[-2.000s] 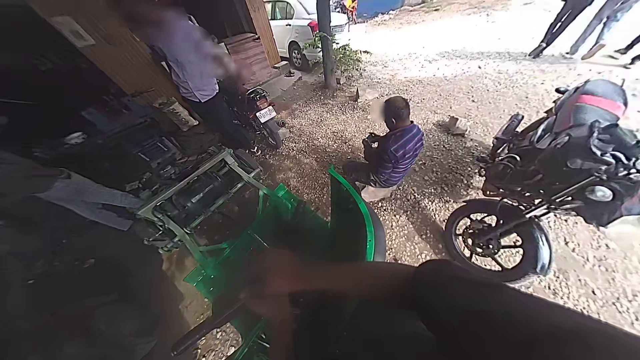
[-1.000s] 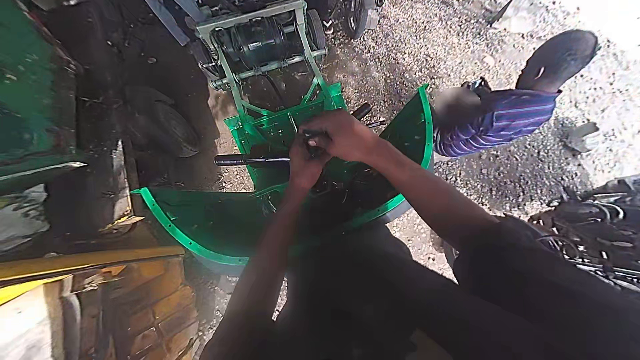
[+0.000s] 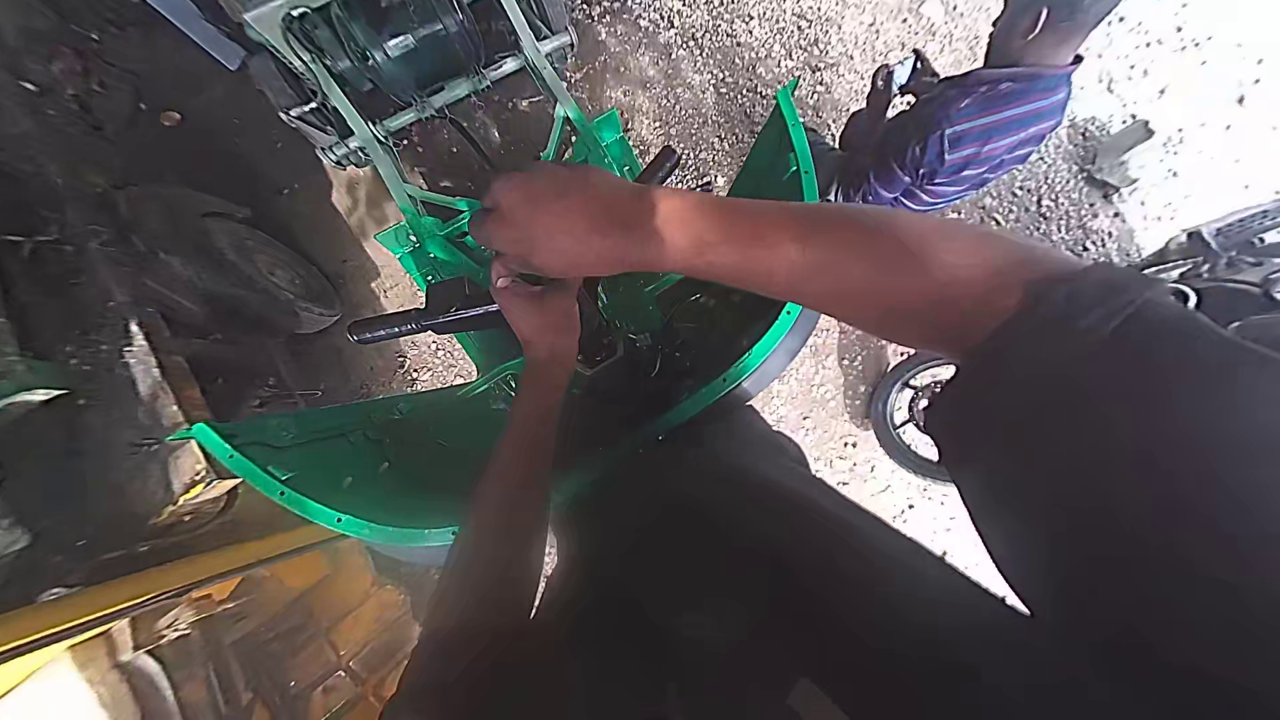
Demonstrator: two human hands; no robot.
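Note:
My right hand (image 3: 570, 220) lies over the middle of a handlebar (image 3: 425, 322) with black grips, its fingers closed on something I cannot make out. Just below it, my left hand (image 3: 540, 315) has its thumb up against the same spot, and its fingers are largely hidden. The bar's other grip (image 3: 660, 165) sticks out beyond the right wrist. Around both hands is a green-painted metal vehicle body, with a curved panel (image 3: 340, 460) whose rim has small holes. A metal frame (image 3: 440, 100) joins its far side and carries a dark cylindrical part.
A person in a striped shirt (image 3: 1000, 125) sits on the gravel at the upper right, close to the panel's end. A motorcycle wheel (image 3: 912, 415) is at the right. A dark tire (image 3: 275, 270) lies at the left, and a yellow-edged surface (image 3: 170, 585) is at the lower left.
The view has swung down onto the green body. Both hands have stayed together at the bar since one second ago; my right hand now covers more of the left.

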